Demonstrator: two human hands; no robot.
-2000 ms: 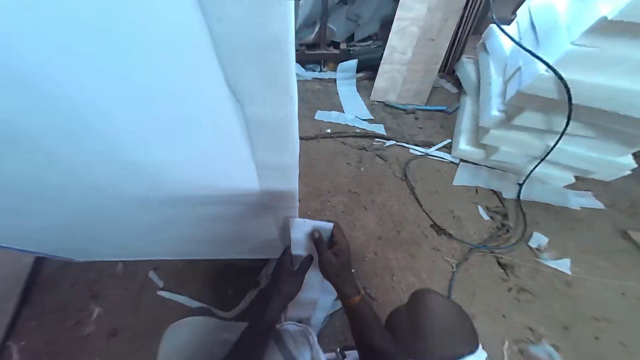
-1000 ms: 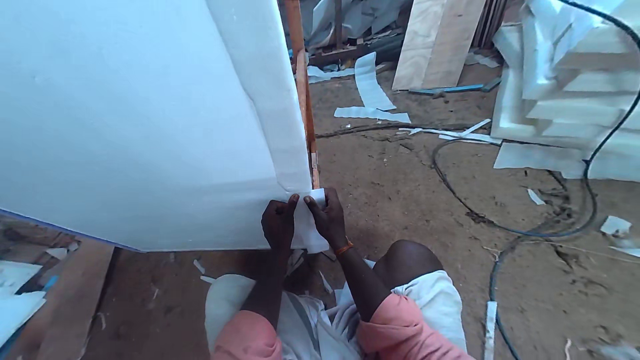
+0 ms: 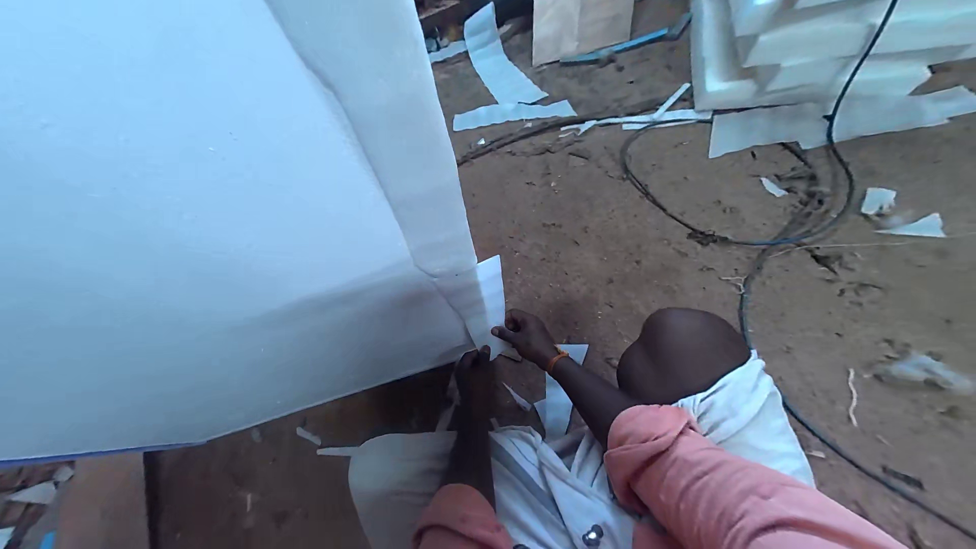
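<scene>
A large white foam-like sheet covers a panel (image 3: pixel 229 229) that fills the left side of the view. At its lower right corner, a loose white flap (image 3: pixel 490 301) stands out past the edge. My right hand (image 3: pixel 526 335), with an orange band at the wrist, pinches this flap between thumb and fingers. My left hand (image 3: pixel 474 370) is at the bottom edge of the corner, its fingertips against the sheet; its grip is partly hidden. A white strip (image 3: pixel 560 389) lies below my right wrist.
Dark cable (image 3: pixel 686 225) loops over the dirt floor on the right. A stack of white foam sheets (image 3: pixel 801 69) stands at the upper right, near a plywood board (image 3: pixel 579 30). White offcuts (image 3: pixel 515 114) lie behind the panel. A brown board (image 3: pixel 99 499) is at the lower left.
The panel's right side, where a wooden edge showed a second ago, is now covered by the white sheet. My left hand has moved down to the bottom edge of the corner.
</scene>
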